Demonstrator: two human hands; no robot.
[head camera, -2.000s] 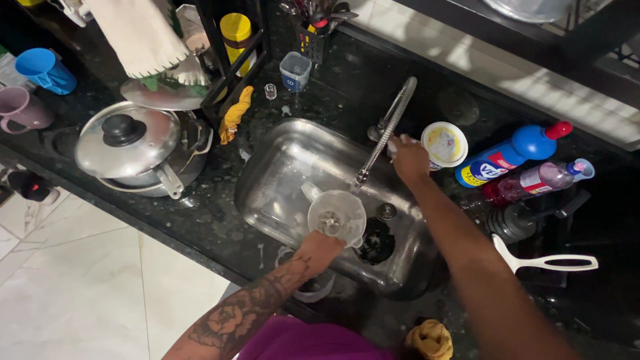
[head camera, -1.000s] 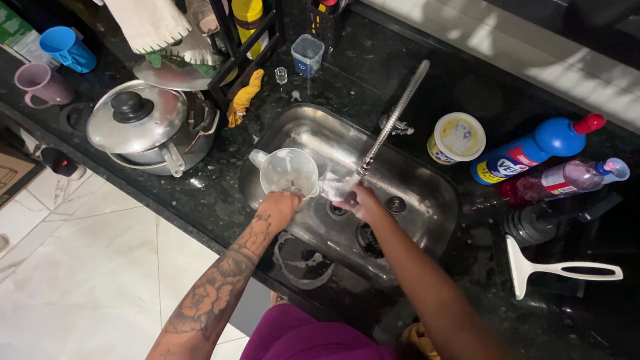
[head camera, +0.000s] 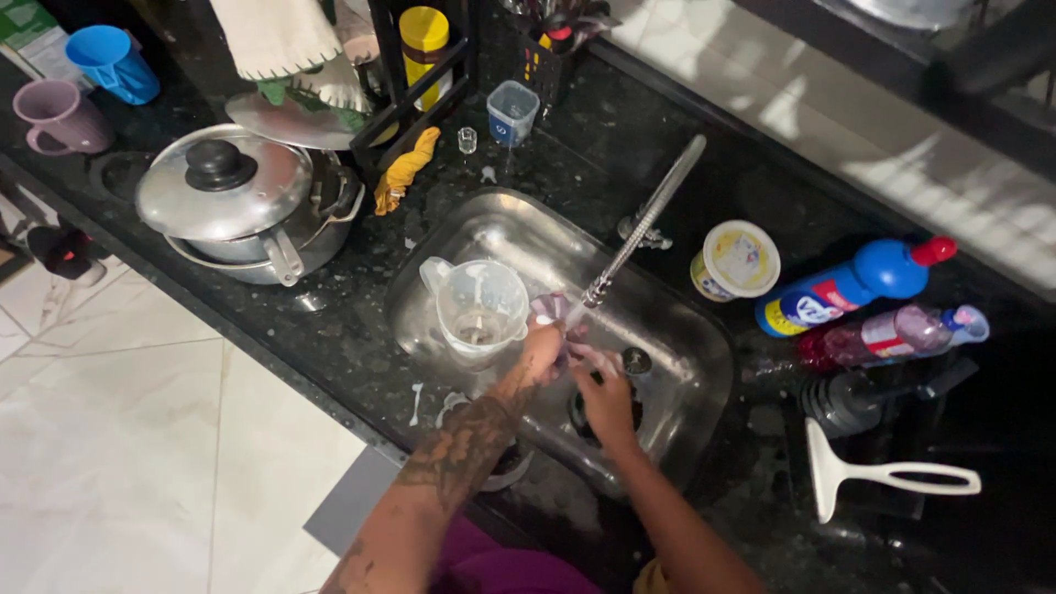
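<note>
Over the stainless steel sink (head camera: 511, 216), my left hand (head camera: 544, 351) grips a crumpled purplish cloth or piece of plastic (head camera: 551, 308); its exact kind is unclear. My right hand (head camera: 601, 384) is close beside it, fingers bent at the item's lower side; whether they grip it cannot be told. Water from the flexible metal faucet (head camera: 648, 219) runs onto the item. A translucent plastic jug (head camera: 483, 307) rests in the left part of the sink, touched by neither hand. Partly behind my left forearm, a clear container (head camera: 505, 470) lies at the counter's front edge.
Left of the sink are a lidded aluminum pot (head camera: 223, 198), a twisted yellow cloth (head camera: 407, 171) and a small plastic tub (head camera: 512, 114). To the right are a margarine-type tub (head camera: 736, 259), a blue bottle (head camera: 850, 289), a pink bottle (head camera: 891, 334) and a white squeegee (head camera: 887, 477).
My left hand has let go of the jug and moved right to the purplish item. My right hand was near the faucet base, then came down under the spout.
</note>
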